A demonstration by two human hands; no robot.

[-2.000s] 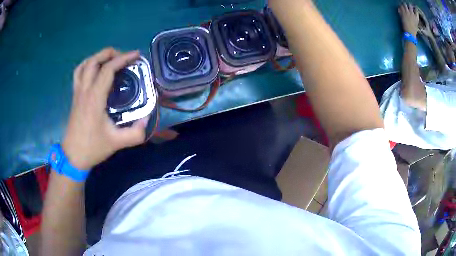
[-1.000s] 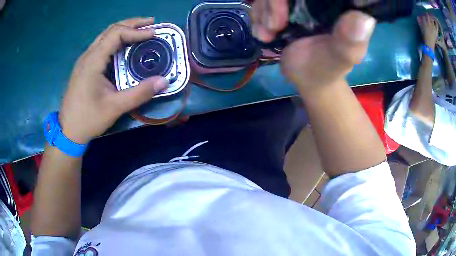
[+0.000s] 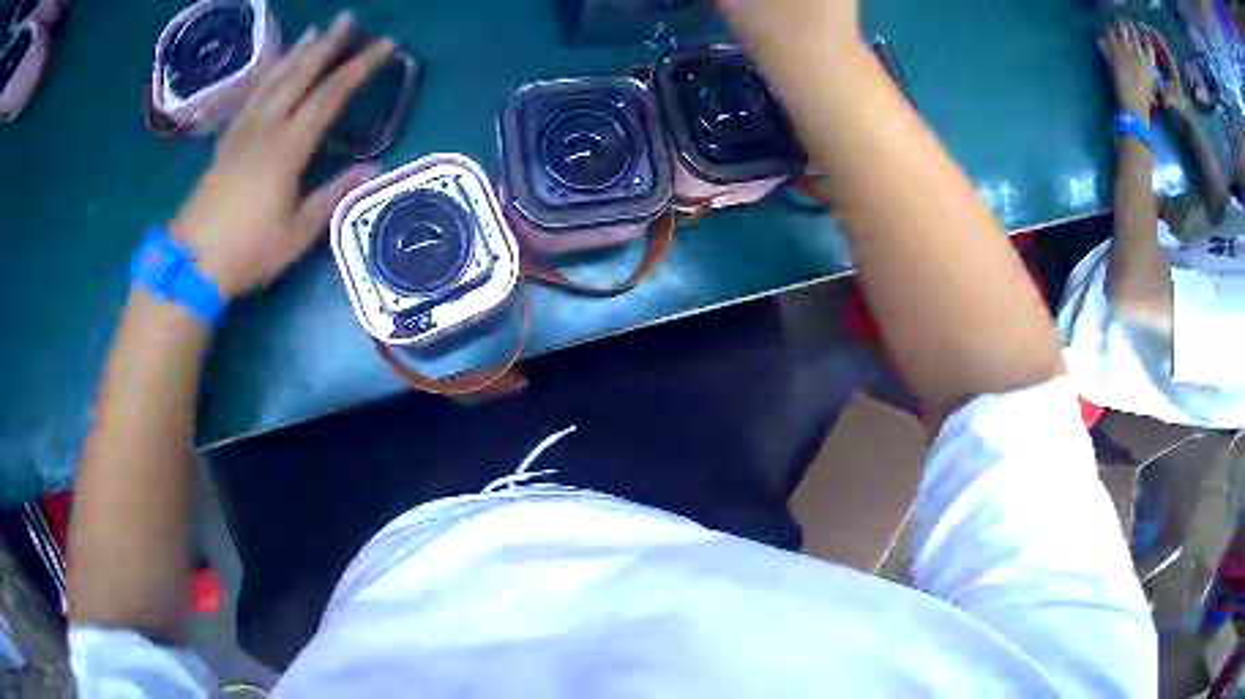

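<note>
A speaker (image 3: 421, 246) with a white rim and black cone stands face up on the green mat (image 3: 109, 287), its brown strap towards me. My left hand (image 3: 280, 157) is above and left of it, fingers spread over a dark front frame (image 3: 392, 109) they partly hide; whether they grip it is unclear. Two dark-framed speakers stand to the right, one (image 3: 584, 153) beside the white-rimmed one and another (image 3: 726, 116) partly behind my right forearm. My right hand is mostly cut off by the top edge; what it holds cannot be seen.
Another white-rimmed speaker (image 3: 209, 52) stands at the back left, with pink housings (image 3: 21, 62) at the far left edge. A dark box-like object (image 3: 642, 19) is at the top edge. Another worker's arm (image 3: 1131, 191) rests at the right. Cardboard (image 3: 860, 478) lies below the bench.
My left hand has let go of the white-rimmed speaker and moved up and left to the dark frame. My right hand, earlier with a dark object near it, has moved up to the top edge.
</note>
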